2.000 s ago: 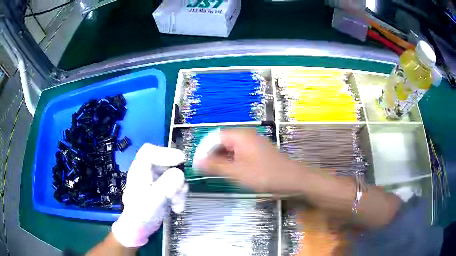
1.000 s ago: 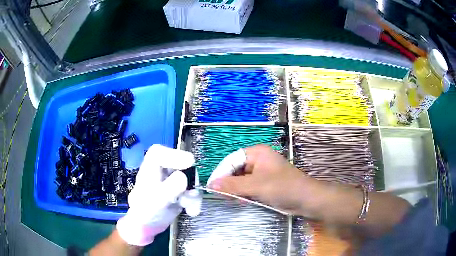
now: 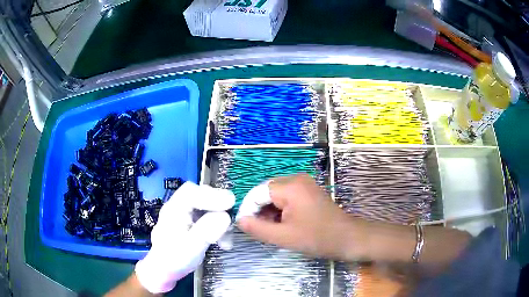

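My left hand (image 3: 185,232), in a white glove, is pinched on a small black connector housing (image 3: 232,213); only a dark sliver shows between its fingertips. My right hand (image 3: 299,216), bare with white covers on its fingertips, is pinched close beside the housing, their tips nearly touching. A thin teal-green wire (image 3: 333,187) shows behind the right hand, across the tray divider, and seems to be held in it; its front end is hidden. Green wires (image 3: 272,165) lie behind the hands and white wires (image 3: 261,270) below them.
The blue tray (image 3: 194,116) with black housings (image 3: 116,180) is at left. The cream divided tray (image 3: 493,174) also holds blue (image 3: 270,113), yellow (image 3: 383,119), brown (image 3: 386,174) and orange wires (image 3: 380,281). A bottle (image 3: 484,101) stands upper right; a white box (image 3: 235,20) is behind.
The white wire that ran from my right hand to the housing no longer shows; a teal wire shows behind the hand instead. Both hands stay close together. Another loose housing shows by my left hand.
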